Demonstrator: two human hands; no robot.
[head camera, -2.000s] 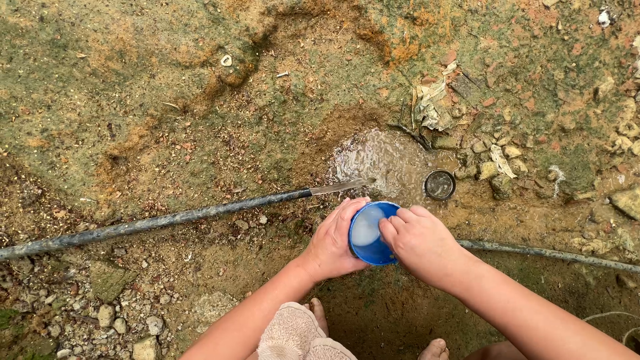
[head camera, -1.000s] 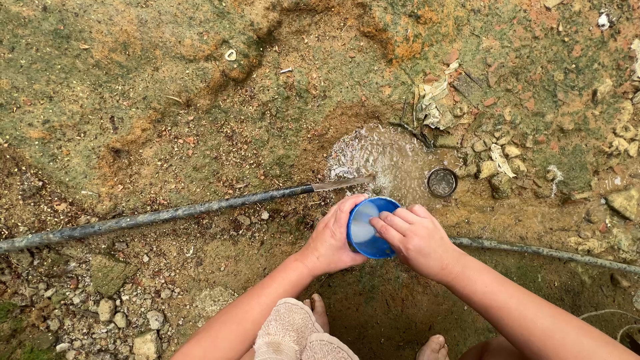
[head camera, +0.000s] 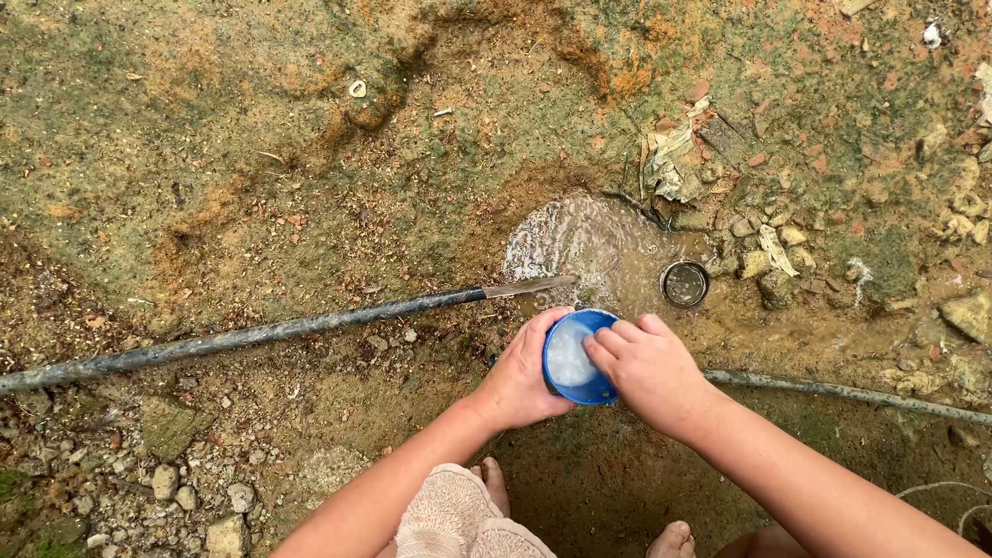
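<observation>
My left hand (head camera: 521, 380) is wrapped around the left side of a blue plastic cup (head camera: 603, 394), whose mouth faces up at me. Cloudy whitish water (head camera: 570, 356) lies inside it. The fingertips of my right hand (head camera: 647, 364) reach over the cup's right rim to the inside; whether they pinch anything there is hidden. Just beyond the cup, a black hose (head camera: 349, 316) pours clear water into a shallow muddy puddle (head camera: 612, 232). A small round dark-rimmed container or lid (head camera: 685, 284) sits at the puddle's right edge.
A second length of hose (head camera: 845, 389) runs off to the right. Stones (head camera: 756, 263) and a crumpled scrap (head camera: 670, 163) lie beyond the puddle. Loose gravel and stones (head camera: 227, 536) cover the ground at lower left. Bare feet (head camera: 673, 541) and a beige towel-like cloth (head camera: 453, 511) are at the bottom.
My right hand's fingers have shifted slightly at the cup's rim. My left hand keeps its hold on the cup, and the hose keeps running.
</observation>
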